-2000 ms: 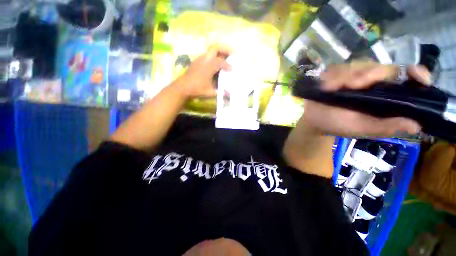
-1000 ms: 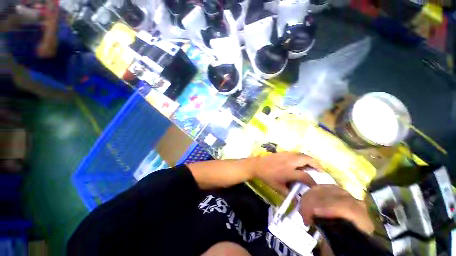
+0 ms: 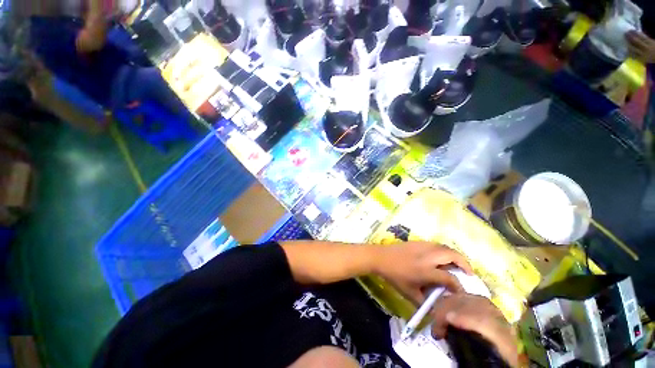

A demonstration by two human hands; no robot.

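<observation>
A white plastic housing (image 3: 424,345) lies at the yellow mat's (image 3: 460,226) near edge, against my dark shirt, partly hidden by my hands. My left hand (image 3: 420,266) is closed around its upper end. My right hand (image 3: 477,320) is beside it at the lower right, fingers curled by the housing; a dark shape, probably the screwdriver (image 3: 477,351), shows under the palm. A small dark pile, likely screws (image 3: 398,231), lies on the mat left of my left hand.
White units with black round ends (image 3: 409,113) crowd the rear. Behind the mat are a crumpled clear bag (image 3: 481,147) and a white-topped tub (image 3: 549,210) with a thin stick. Black-and-white blocks (image 3: 589,323) stand right, a blue crate (image 3: 165,223) left. Other people's arms show at the upper corners.
The view has swung left from the bench front, showing the units, bag and tub. My right hand has come from far right, with the screwdriver, to the housing beside my left hand.
</observation>
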